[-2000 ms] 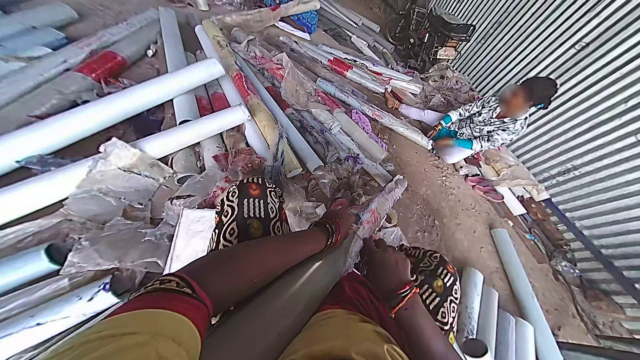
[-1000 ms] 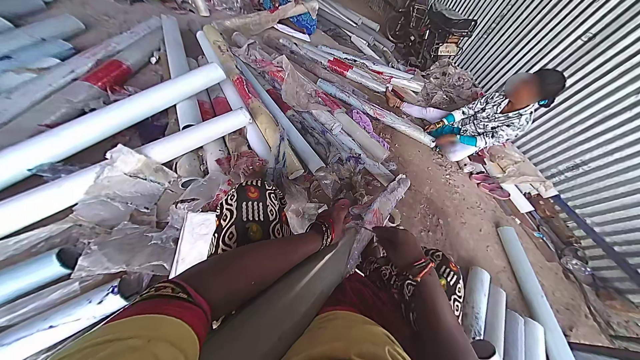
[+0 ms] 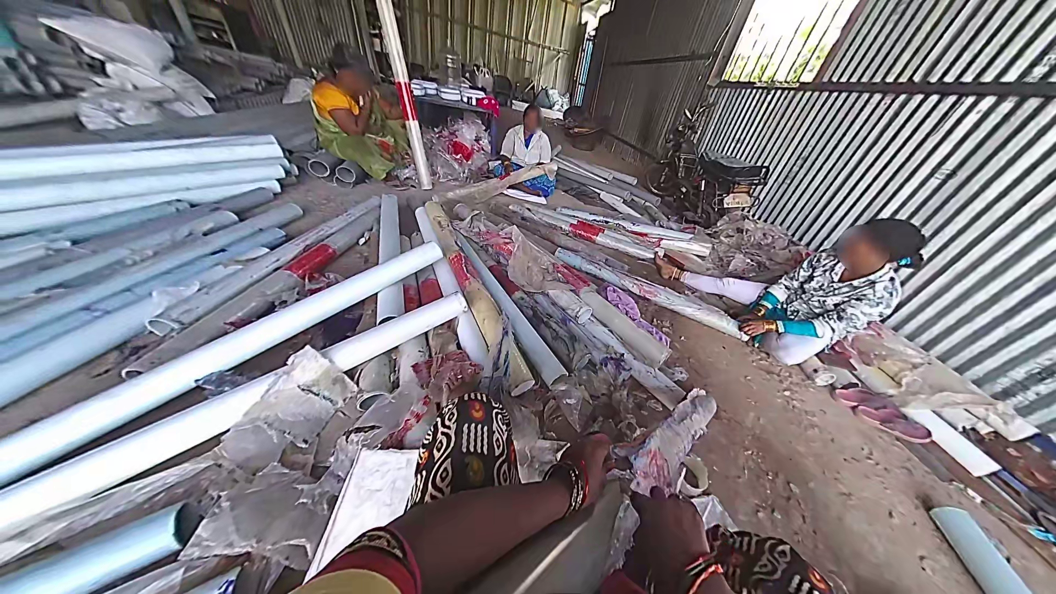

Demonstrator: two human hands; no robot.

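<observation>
A grey plastic pipe lies lengthwise between my legs, its lower part cut off by the frame. My left hand, with bangles at the wrist, grips it near its far end. Crumpled clear plastic film with red and blue marks sticks up beyond that end. Closed around the lower part of this film, against the pipe's right side, is my right hand; its fingertips are partly hidden. Patterned cloth covers my left knee, and more of it shows at the right knee.
White pipes and loose film lie at left, with more wrapped pipes ahead. A co-worker sits at right, holding a wrapped pipe; two others sit farther back. A motorcycle stands by the corrugated wall.
The view has tilted up, bringing the far workers into sight. My right hand has moved down along the film from near its top since one second ago. My left hand stays at the pipe's end.
</observation>
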